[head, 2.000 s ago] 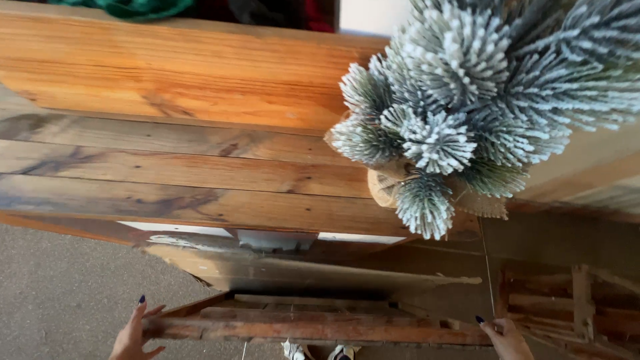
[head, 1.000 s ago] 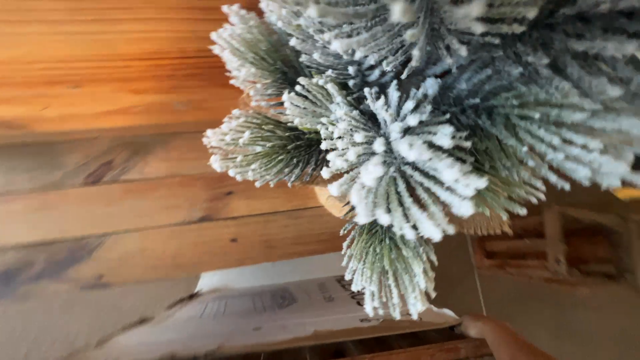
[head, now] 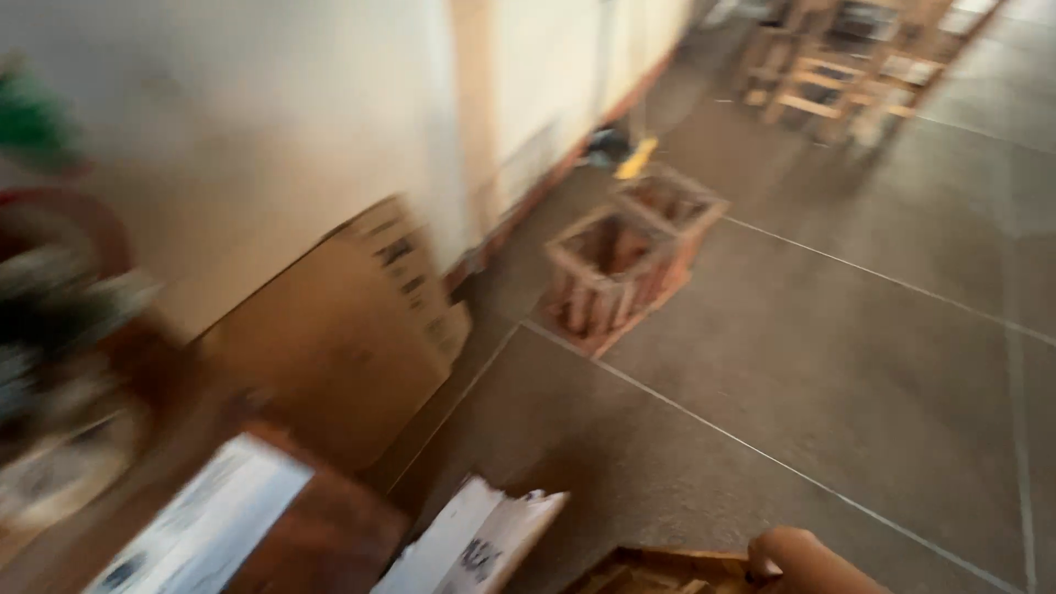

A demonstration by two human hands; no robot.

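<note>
At the bottom right, my right hand curls over the edge of a wooden crate-like frame, cut off by the lower border. Just left of that frame stands a torn white cardboard piece with writing. A white box lies farther left by a dark reddish-brown wooden surface. My left hand is outside the view. Blurred frosted artificial pine branches show at the left edge.
A large brown cardboard sheet leans by the pale wall. Slatted wooden crates stand on the tiled floor, with a yellow object behind them. Wooden stools or chairs are at the top right.
The view has swung strongly toward the wall and floor. My left hand, visible at the wooden frame two seconds ago, is out of view. My right hand is still at a wooden edge.
</note>
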